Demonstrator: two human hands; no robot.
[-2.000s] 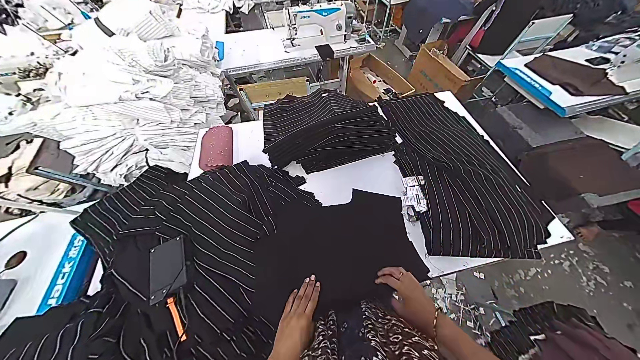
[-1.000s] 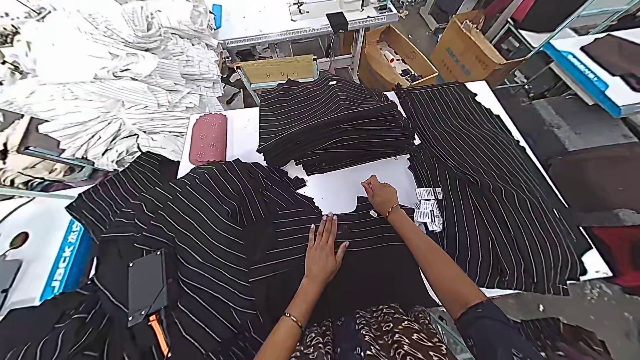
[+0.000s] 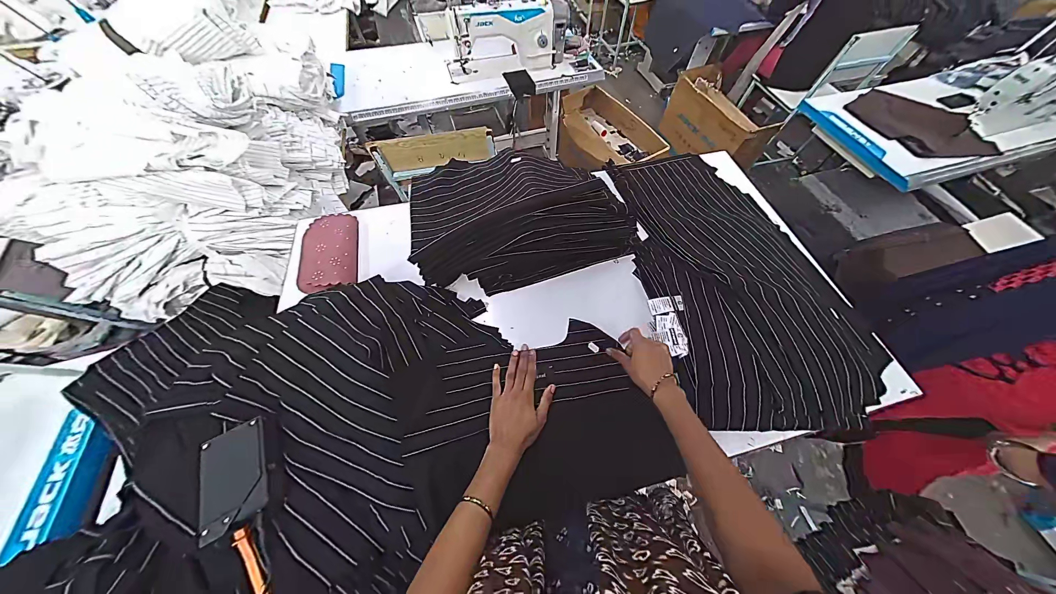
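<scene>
A black pinstriped garment piece (image 3: 577,363) lies on the white tabletop in front of me. Flat on its striped part rests my left hand (image 3: 520,400), fingers extended. My right hand (image 3: 646,360) is at the piece's upper right corner, thumb and index finger near its edge; whether they pinch the cloth cannot be told. Beside that hand are white printed labels (image 3: 670,330) on a pile of striped cloth (image 3: 742,305). A folded striped stack (image 3: 528,223) lies farther back. Striped garments (image 3: 330,363) spread at the left, with a black clipboard-like item (image 3: 233,478) and orange-handled tool (image 3: 249,561) on them.
A pink case (image 3: 328,252) sits at the table's back left corner. White striped cloth (image 3: 165,148) is heaped beyond it. Behind stand a Jack sewing machine (image 3: 507,37) and cardboard boxes (image 3: 615,128). Part of another person (image 3: 1019,462) shows at the right edge.
Two seconds ago both hands were at the near edge of a plain black surface; now striped cloth shows there and my hands are farther forward. Since one second ago, my right hand has moved down onto the corner.
</scene>
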